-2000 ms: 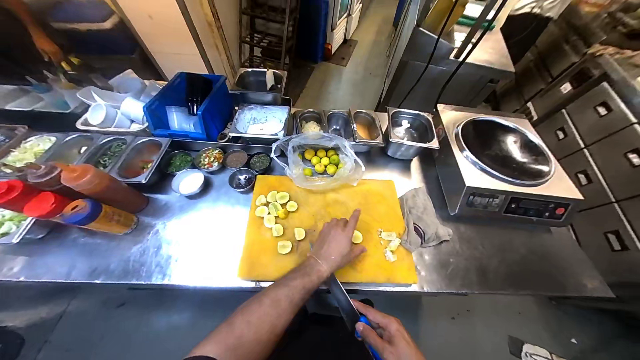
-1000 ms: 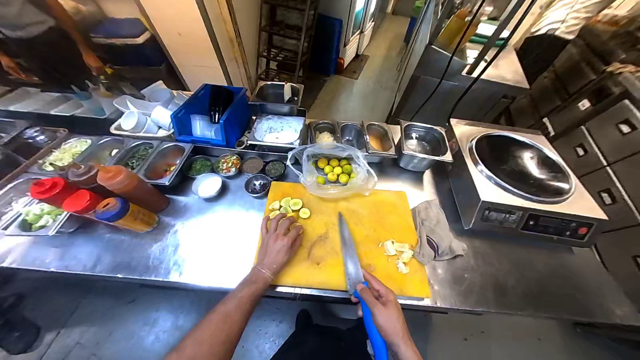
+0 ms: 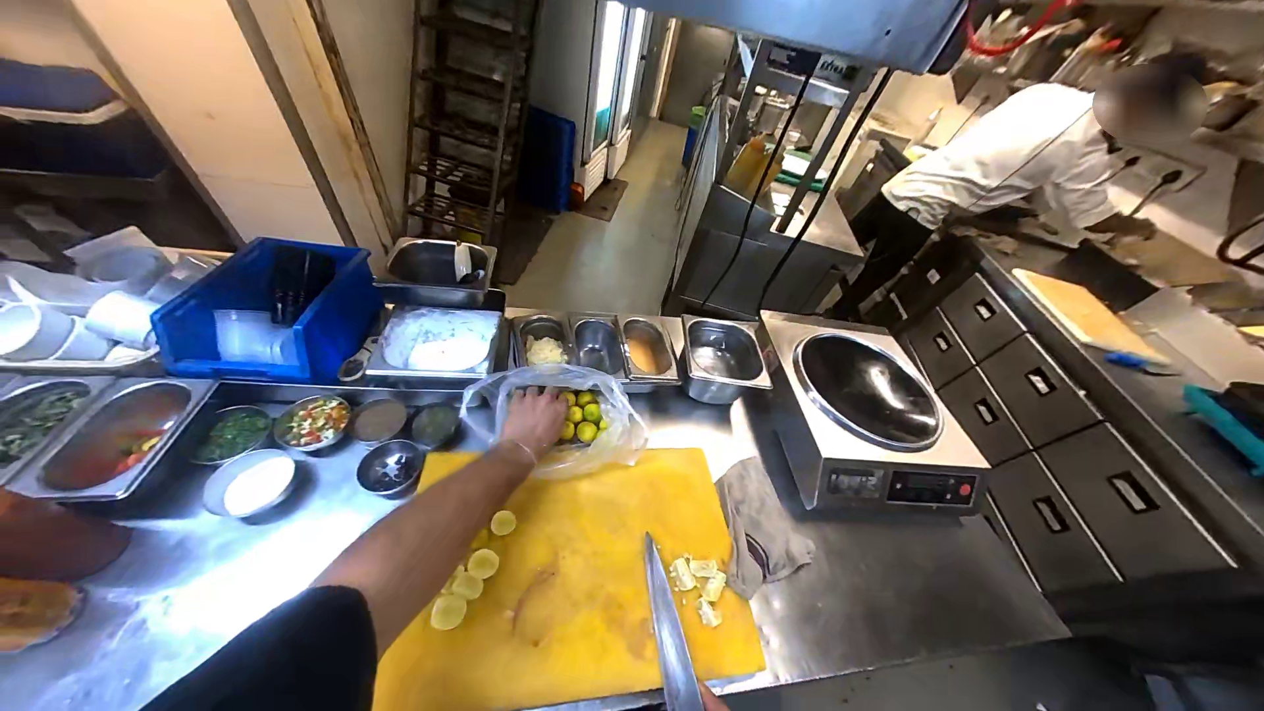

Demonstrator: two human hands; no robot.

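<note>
My left hand (image 3: 534, 423) reaches into a clear plastic bag (image 3: 617, 444) of whole limes (image 3: 585, 420), at the far edge of a yellow cutting board (image 3: 592, 533); its fingertips are partly hidden. At the bottom edge, only a bit of my right hand (image 3: 711, 699) shows, at the near end of a kitchen knife (image 3: 670, 622) whose blade points away over the board. Halved limes (image 3: 466, 585) lie at the board's left, partly behind my left forearm. Pale lime trimmings (image 3: 709, 585) lie right of the blade.
A grey cloth (image 3: 765, 538) touches the board's right side, with an induction wok cooker (image 3: 879, 415) beyond. Metal pans (image 3: 724, 360), small bowls (image 3: 392, 467) and a blue bin (image 3: 267, 311) stand along the back. A person in white (image 3: 1017, 148) bends over a right-hand counter.
My left hand has moved from the lime halves to inside the plastic bag. The view has shifted, so less of my right hand shows. A person in white has come into view at right.
</note>
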